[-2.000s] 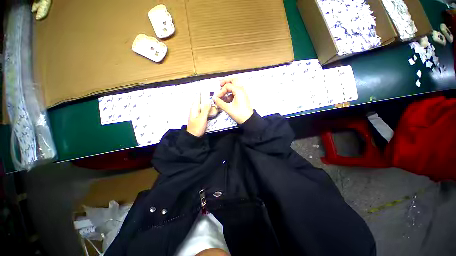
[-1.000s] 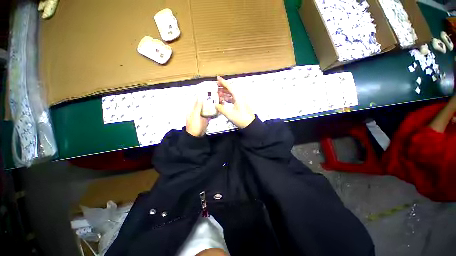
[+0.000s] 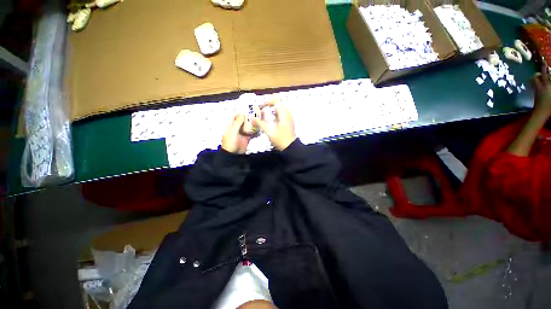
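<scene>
My left hand (image 3: 235, 136) holds a cream-white plastic housing (image 3: 248, 103) upright over the adhesive sheets, its dark openings facing me. My right hand (image 3: 280, 128) is at the housing's right side, its thumb at the housing's face. Its fingers are bent, and whether they pinch a small piece is too small to tell. The white adhesive sheets (image 3: 347, 111) with blue marks lie along the near bench edge under both hands. Two more housings (image 3: 207, 38) lie on the cardboard mat (image 3: 139, 60), and another is cut off at the top edge.
Two open cartons (image 3: 379, 71) of small white pieces stand at the right, with loose white scraps (image 3: 499, 73) and housings beside them. Bagged sheet stock (image 3: 45, 130) lies at the left. A person in red (image 3: 507, 181) sits at the right by a red stool (image 3: 417, 187).
The view has shifted, showing more of the bench's far side. The housing now stands higher in my left hand, and my right thumb has come onto its face. The person in red reaches further in.
</scene>
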